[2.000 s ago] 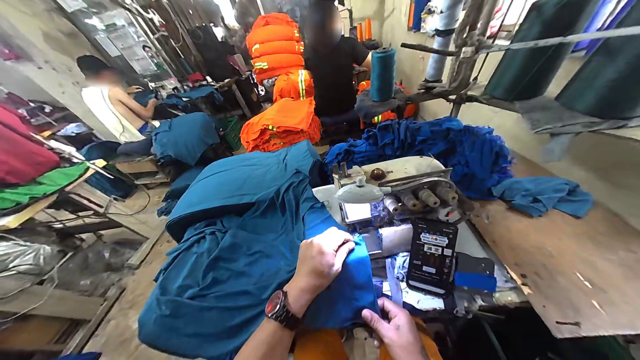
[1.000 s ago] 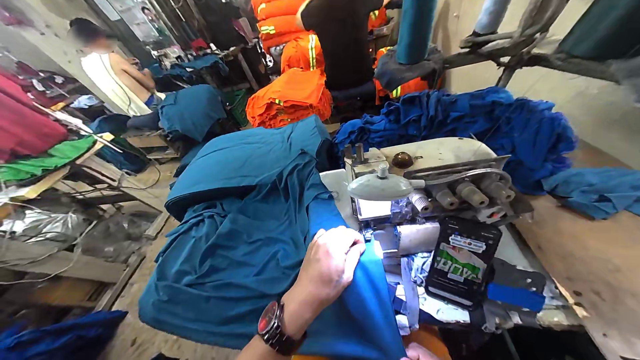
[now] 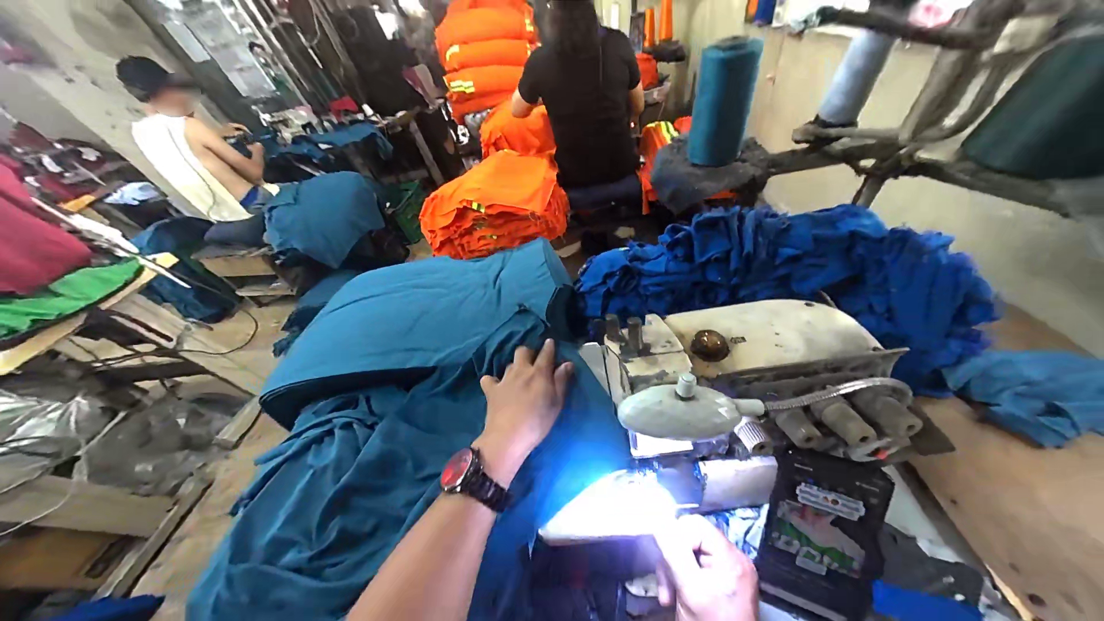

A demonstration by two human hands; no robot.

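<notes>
My left hand (image 3: 524, 401), with a dark watch on its wrist, lies fingers spread on teal fabric (image 3: 371, 483) beside a thick teal fabric stack (image 3: 414, 315). At the lower right my right hand (image 3: 709, 565) has thumb and fingers closed on the edge of the teal fabric, which glares white under the lamp. An industrial sewing machine (image 3: 768, 341) stands just beyond, its oval lamp head (image 3: 681, 412) above the lit fabric. A smartphone (image 3: 824, 535) with a lit screen leans at the machine's right.
Blue fabric pieces (image 3: 776, 259) are heaped behind the machine. Orange garments (image 3: 496, 203) are piled farther back, near a person in black (image 3: 591, 103). Another person (image 3: 194, 164) sits at the left. A teal thread cone (image 3: 724, 99) and wooden poles (image 3: 927, 168) stand at the right.
My left hand has moved from the fabric near the machine's front up toward the stack, and its fingers have spread. My right hand, barely visible a second ago, is now in view by the machine.
</notes>
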